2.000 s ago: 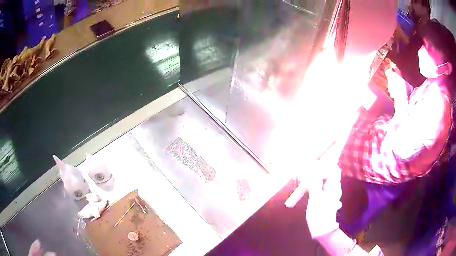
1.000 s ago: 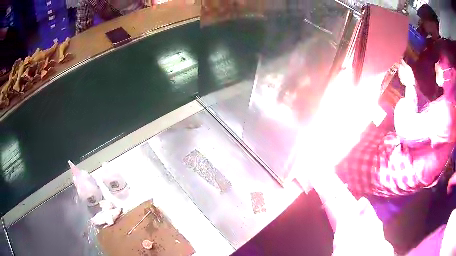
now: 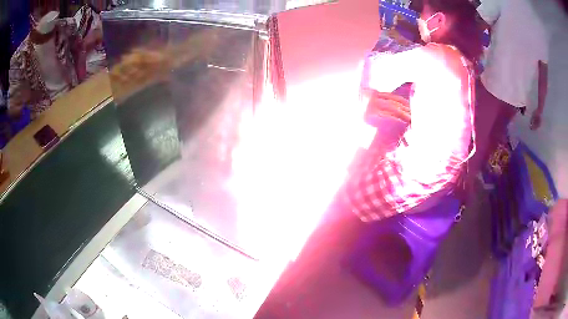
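Neither of my hands is in the picture. The shiny metal table (image 3: 205,261) lies nearest in front of me, with two rough speckled patches on it. The tips of a tall white squeeze bottle (image 3: 53,307) and a shorter squeeze bottle (image 3: 84,305) show at the bottom left, cut off by the picture's edge. The cardboard sheet is out of view.
A metal partition (image 3: 149,112) stands on the table, with strong pinkish-white glare beside it. A green conveyor belt (image 3: 62,205) runs at the left. A seated person (image 3: 430,124) in a mask works at the right, near blue crates (image 3: 511,212). Other people are behind.
The view has turned right. The table things have shifted left and down, and the cardboard has left the picture. The white-sleeved arm at the lower right is gone. More of the neighbour and crates shows.
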